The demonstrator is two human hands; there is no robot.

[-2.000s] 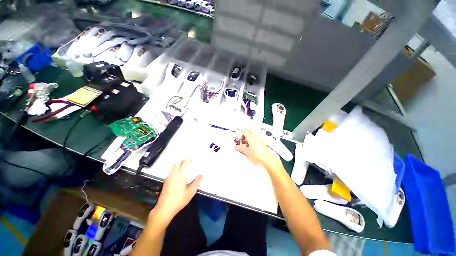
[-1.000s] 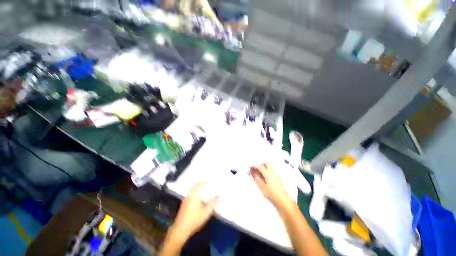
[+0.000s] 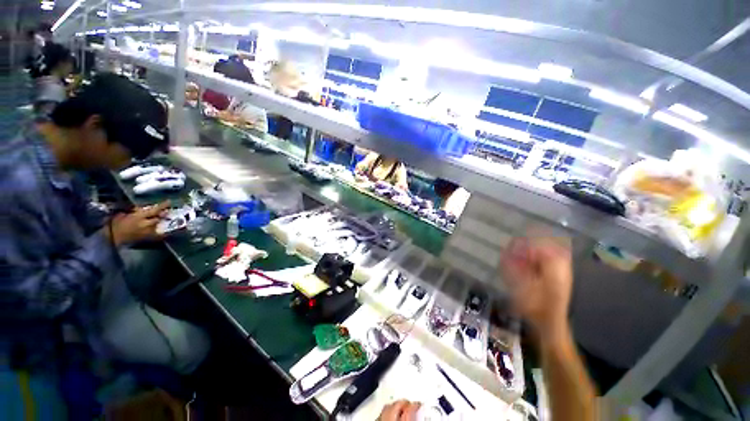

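Note:
My right hand [image 3: 539, 275] is raised in front of the grey panel, blurred, its fingers curled; I cannot tell whether it holds anything. My left hand [image 3: 399, 411] shows only as fingers at the bottom edge, beside something white; its grip is unclear. On the white work surface lie a black electric screwdriver [image 3: 368, 380], dark tweezers [image 3: 455, 386] and a small dark piece [image 3: 446, 404]. Left of the screwdriver are a green circuit board [image 3: 349, 359] over a white housing shell [image 3: 314, 381] and a second green board [image 3: 331, 335].
A compartment tray [image 3: 420, 310] with wired parts stands behind the work surface. A black box [image 3: 331, 306] with a yellow pad and red-handled pliers [image 3: 261, 284] lie left. A person in a cap [image 3: 123, 107] works at far left. A shelf [image 3: 485, 177] holds a blue bin [image 3: 411, 127].
The view has swung up and left, bringing in the shelf and the neighbouring person. My right hand has risen from the work surface; my left hand is now mostly out of the picture.

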